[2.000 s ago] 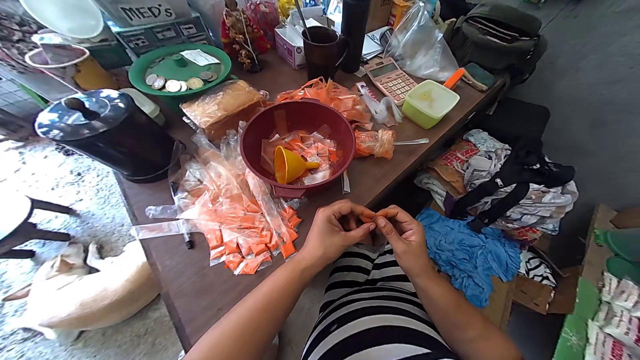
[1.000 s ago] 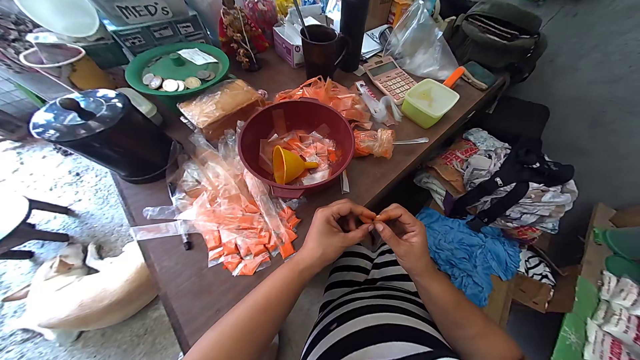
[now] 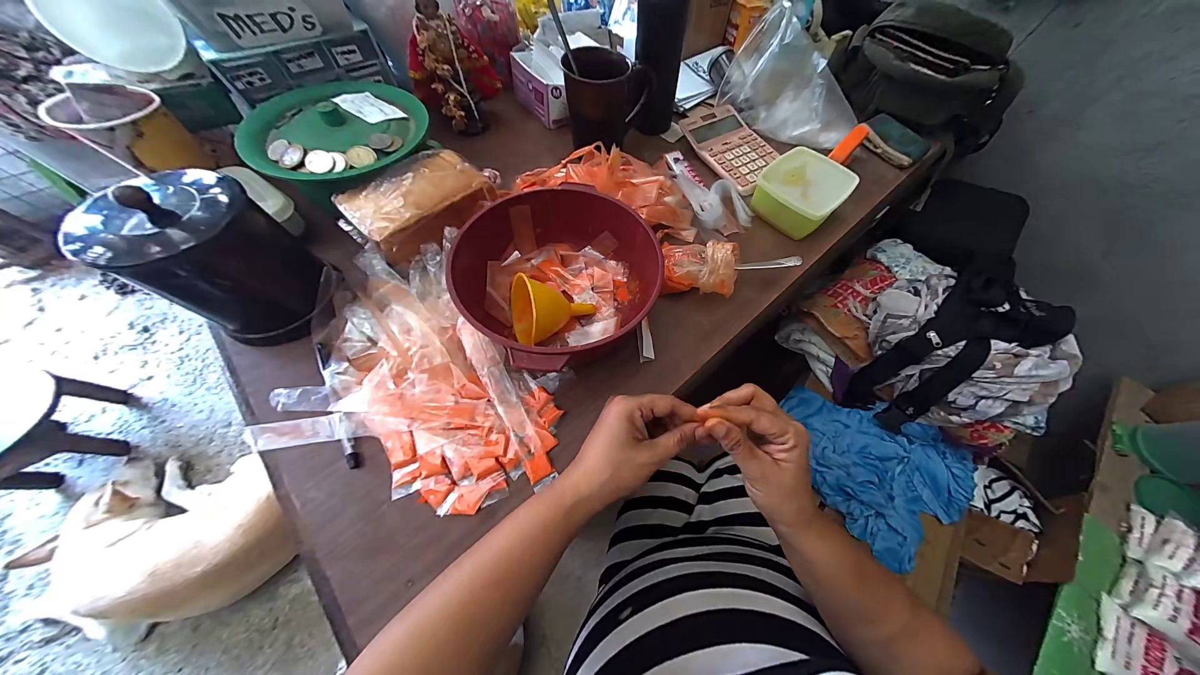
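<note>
My left hand [image 3: 630, 441] and my right hand [image 3: 764, 450] meet above my lap, just off the table's edge. Their fingertips pinch a small orange item, mostly hidden by the fingers. Beyond them a dark red plastic basin [image 3: 647, 305] holds small orange-filled plastic packets and a yellow funnel [image 3: 539, 309]. Left of the basin lies a pile of orange-filled plastic packets [image 3: 450, 441] with long clear plastic strips. Behind the basin are more orange packets [image 3: 619, 183]. A tied plastic bag of orange powder [image 3: 698, 267] lies right of the basin, near a spoon handle [image 3: 771, 263].
On the table [image 3: 394, 572] stand a black lidded container [image 3: 192, 262], a green tray [image 3: 253, 150] with coins, a dark mug [image 3: 600, 98], a calculator [image 3: 729, 148] and a light green tub [image 3: 806, 192]. Clothes [image 3: 947, 328] lie at right; a dog [image 3: 178, 553] lies on the floor at left.
</note>
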